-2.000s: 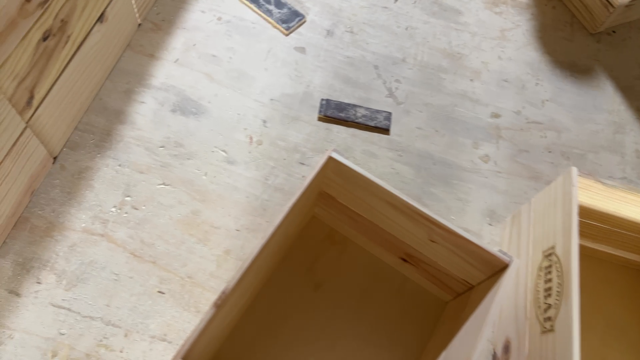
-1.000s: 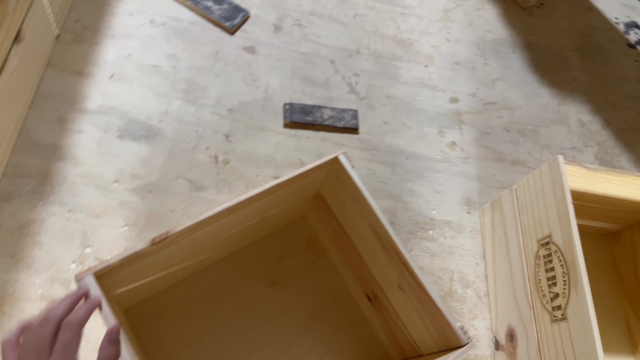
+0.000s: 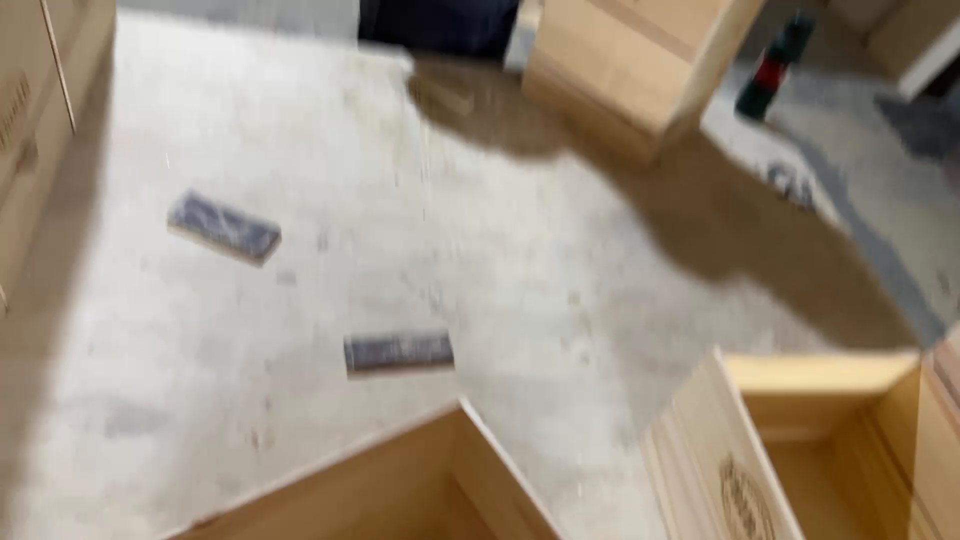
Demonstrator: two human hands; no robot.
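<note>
Neither my left hand nor my right hand is in view. An open wooden box (image 3: 390, 480) shows at the bottom middle, its near part cut off by the frame edge. To its right stands another open wooden box (image 3: 757, 450) with a dark oval mark on its side. On the pale worktable lie two small flat blocks with dark, scuffed tops: one (image 3: 399, 352) just beyond the middle box, the other (image 3: 225, 227) farther left. The picture is blurred.
Wooden boxes (image 3: 37, 127) stand along the left edge. A wooden box (image 3: 622, 67) stands at the far side, near a person's dark clothing (image 3: 439, 26). A dark green and red object (image 3: 772, 69) is at the upper right. More wood (image 3: 946, 382) shows at the right edge.
The view has tilted up toward the far side. A hand seen at the middle box's left corner one second ago is out of view. Earlier, that box had turned on the table.
</note>
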